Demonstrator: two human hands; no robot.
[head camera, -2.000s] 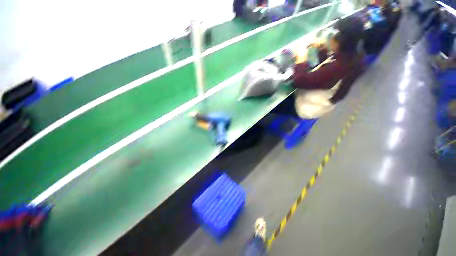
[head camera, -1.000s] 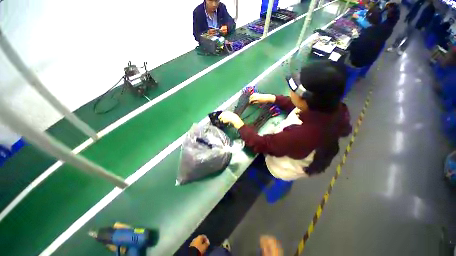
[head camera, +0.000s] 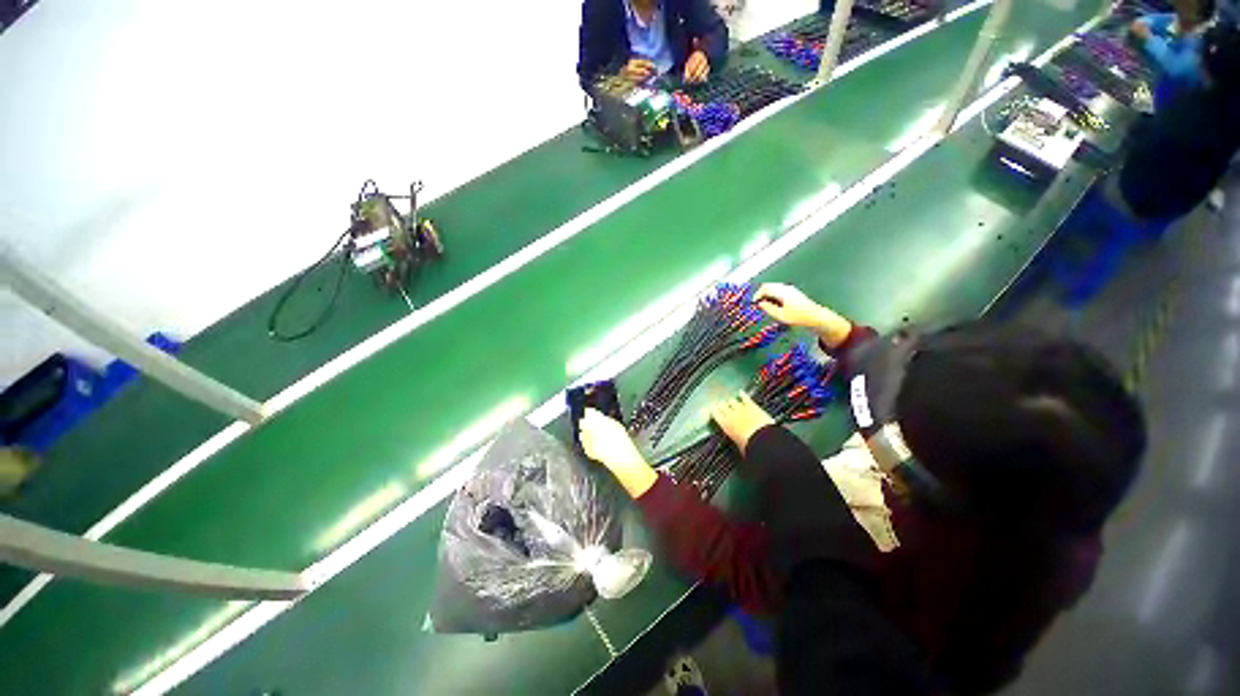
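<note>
Black cable assemblies with blue and red ends lie in two fanned bundles on the green bench, an upper one (head camera: 696, 356) and a lower one (head camera: 796, 385). My right hand (head camera: 738, 418), in a dark sleeve coming up from the bottom edge, reaches over the lower bundle's black cables. Whether its fingers grip any cable cannot be told. My left hand is out of the picture. A person in maroon sleeves has one hand (head camera: 612, 446) at a small black object (head camera: 593, 398) and the other (head camera: 802, 313) at the upper bundle's blue ends.
A grey translucent bag (head camera: 524, 544) with dark contents stands on the bench left of the bundles. The other person's dark-covered head (head camera: 1027, 422) is close at right. White posts and rails cross the bench. A small machine (head camera: 388, 245) with a cord and another seated person are behind.
The view has moved closer to the neighbouring person and the cables. My right hand has reached out from the bottom edge to the lower bundle. My left hand and the heat gun have left the picture.
</note>
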